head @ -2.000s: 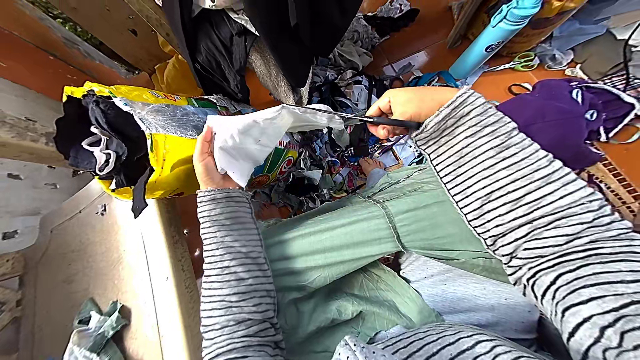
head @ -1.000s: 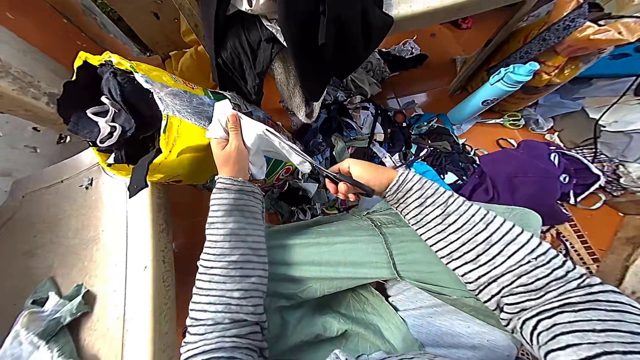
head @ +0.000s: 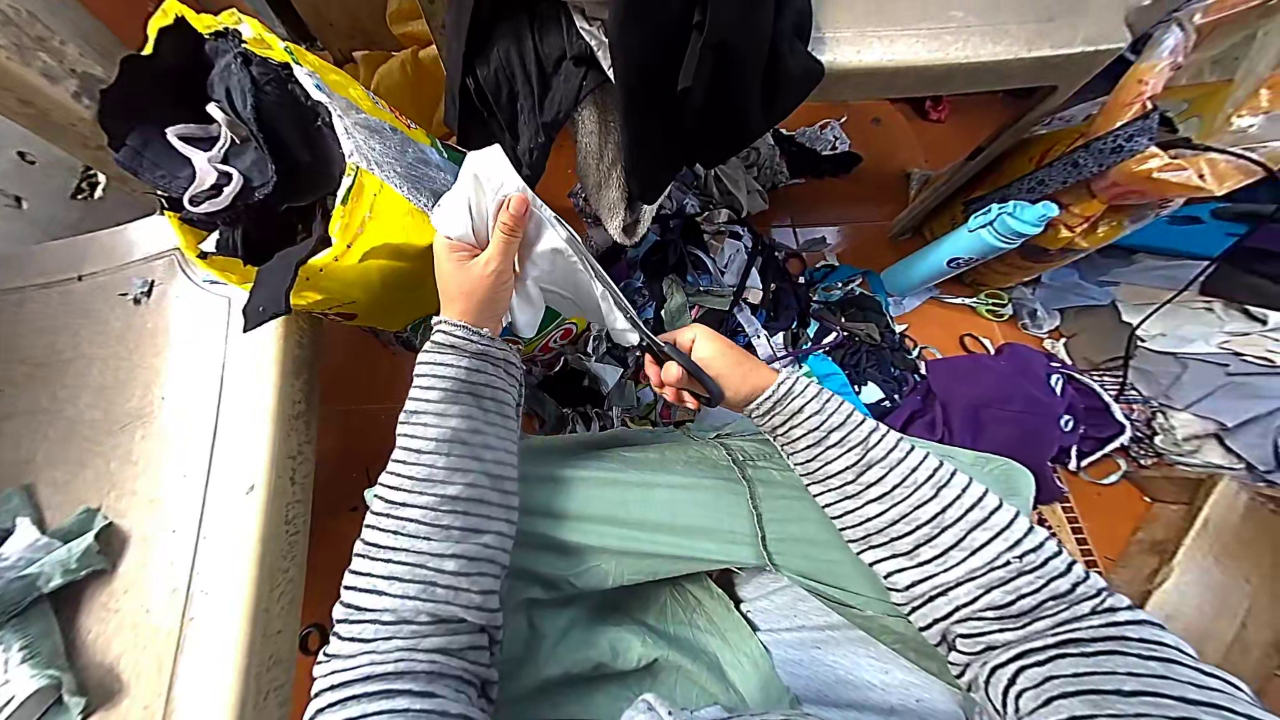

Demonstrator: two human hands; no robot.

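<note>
My left hand (head: 480, 265) grips a piece of white fabric (head: 560, 270) beside a yellow plastic sack (head: 375, 250) stuffed with dark cloth. A pair of scissors with black handles (head: 692, 372) is held in my right hand (head: 705, 365), its blades pointing up and left along the edge of the white fabric. Whether the blades are apart cannot be told. Below both hands lies a heap of fabric scraps (head: 740, 290), and green cloth (head: 640, 500) covers my lap.
Black garments (head: 720, 90) hang at the top centre. To the right are a light blue bottle (head: 970, 245), green-handled scissors (head: 992, 304), a purple cloth item (head: 1000, 410) and grey fabric pieces (head: 1210, 390). A pale plastic surface (head: 120, 400) at left holds green scraps (head: 45, 590).
Two seconds ago the white fabric was stretched sideways between my hands; now it slopes down toward the scissors. My right hand has come lower and turned, with the scissors still in it.
</note>
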